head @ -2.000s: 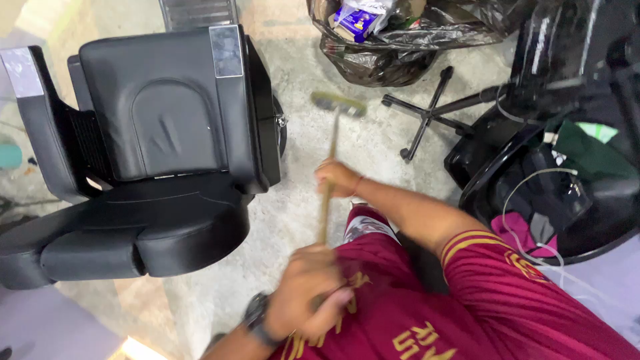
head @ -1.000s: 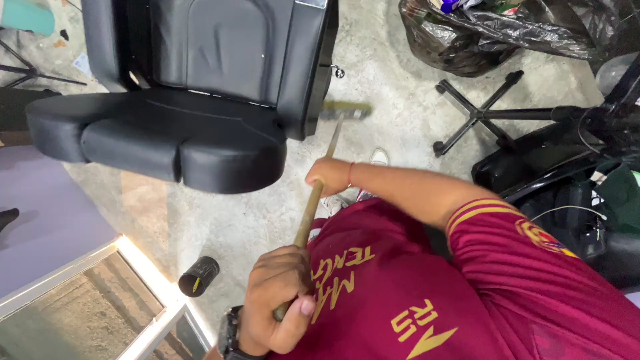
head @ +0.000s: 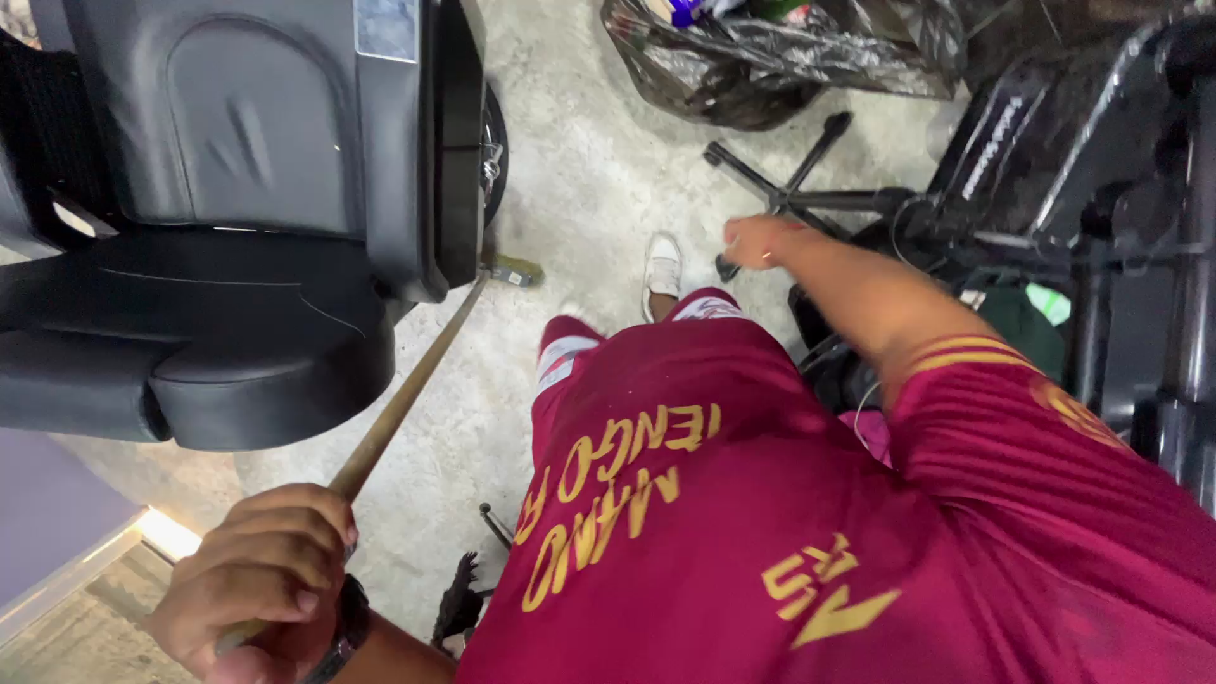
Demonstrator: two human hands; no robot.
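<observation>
My left hand (head: 261, 570), with a dark watch on the wrist, is closed around the upper part of a wooden broom handle (head: 408, 385). The handle slants up and to the right to the broom head (head: 513, 271), whose yellowish bristles lie on the concrete floor beside the black barber chair (head: 271, 294). Out to the right, my right hand (head: 755, 242) is off the handle, over the black star base of a stool or chair. Its fingers are partly blurred, and nothing shows in them.
A black plastic bag (head: 731, 81) with rubbish stands at the top. The black star base (head: 784, 195) juts out from the right, near black chairs and bags. A framed mirror or glass panel (head: 90, 584) is at the lower left. My white shoe (head: 662, 264) is on the concrete.
My right hand has let go of the broom handle and moved away to the right. My left hand still holds it. The view has shifted.
</observation>
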